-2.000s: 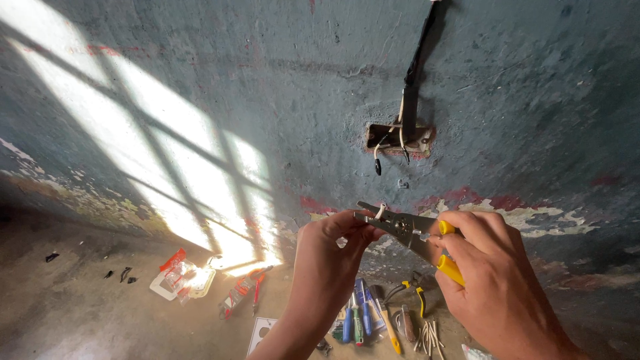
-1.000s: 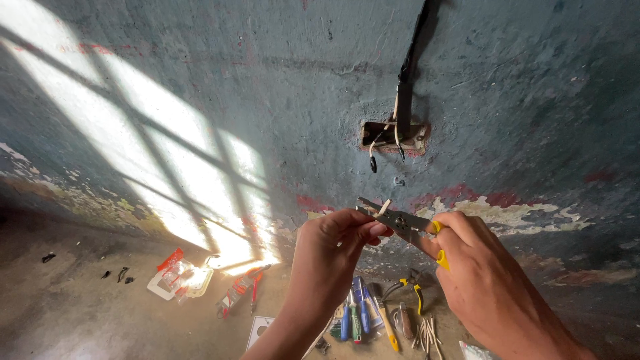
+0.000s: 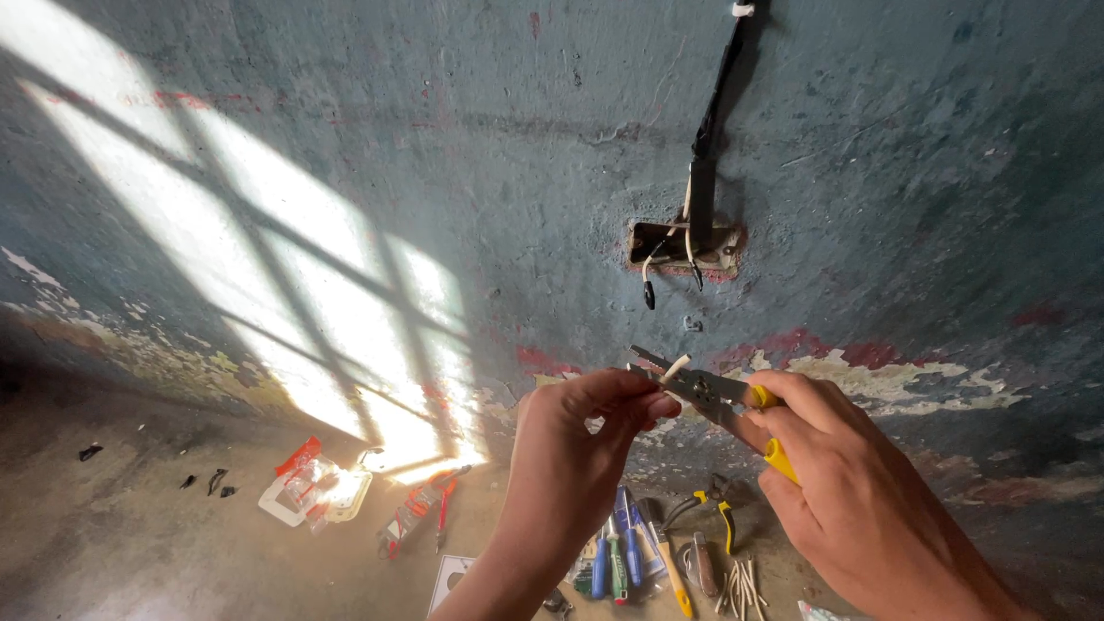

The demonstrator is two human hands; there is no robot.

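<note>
My left hand [image 3: 595, 414] pinches a short piece of white insulated wire [image 3: 676, 368] between thumb and fingers. My right hand [image 3: 837, 474] grips the yellow handles of a wire stripper [image 3: 709, 390], whose metal jaws point up and left. The wire's upper end sticks out between the jaws, close to my left fingertips. Above both hands, a recessed wall box [image 3: 726, 255] holds two pale wires with black-wrapped ends [image 3: 649, 295] hanging out. A black cable [image 3: 718, 99] runs down the wall into it.
On the floor below lie screwdrivers [image 3: 617, 565], a yellow-handled brush [image 3: 673, 578], yellow-black pliers [image 3: 727, 517], a folding knife [image 3: 703, 565] and several cut wire pieces [image 3: 742, 591]. Further left are a red-and-grey meter [image 3: 410, 517] and plastic packaging [image 3: 310, 492]. The painted wall [image 3: 517, 216] is peeling low down.
The stripper's handles stood wider apart two seconds ago and came closer together one second ago. Both hands stay at about the same place below the wall box.
</note>
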